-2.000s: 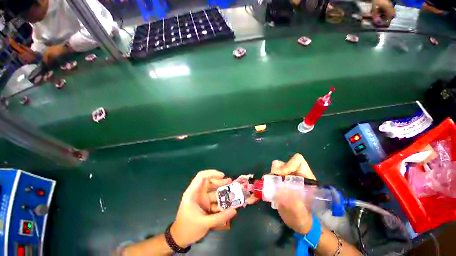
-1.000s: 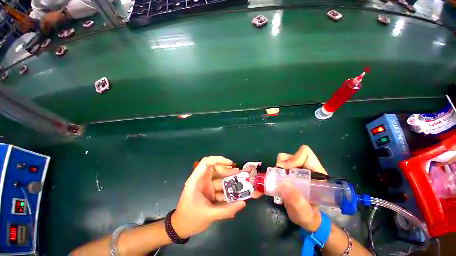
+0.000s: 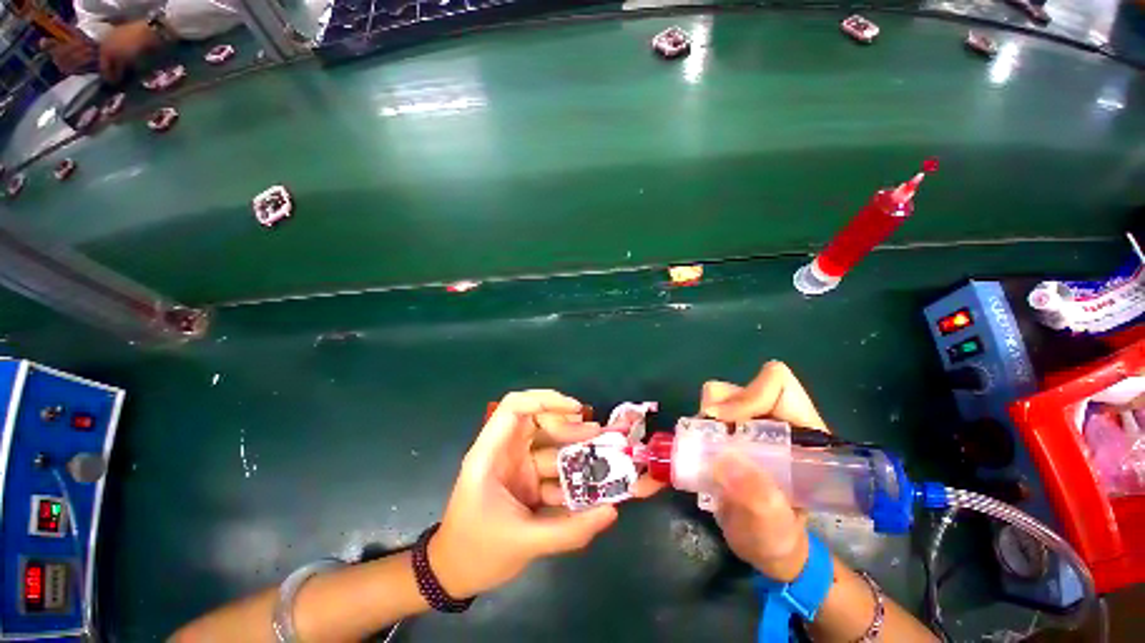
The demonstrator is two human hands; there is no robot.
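My left hand (image 3: 509, 484) holds a small white-and-dark module (image 3: 595, 472) between thumb and fingers, its detailed face turned towards me. My right hand (image 3: 760, 484) grips a dispensing syringe (image 3: 829, 477) with a clear barrel, a red lower end and a blue cap with a clear air hose. The syringe lies nearly level, its red end pointing left at the module's right edge. Whether the needle tip touches the module cannot be told. A crumpled white scrap (image 3: 632, 416) shows just behind the module and partly hides my left fingertips.
A spare red syringe (image 3: 866, 239) stands tilted at the belt edge. The green belt (image 3: 527, 176) carries several modules. A blue controller (image 3: 979, 339) and red bin (image 3: 1067, 465) stand right, a blue-and-white machine (image 3: 57, 502) left. A metal post (image 3: 94, 289) and another person's hands (image 3: 119, 48) are further left.
The view has tilted down, so belt and tray sit higher in the picture. Modules on the belt have shifted right. The syringe has moved slightly right; both hands keep their holds.
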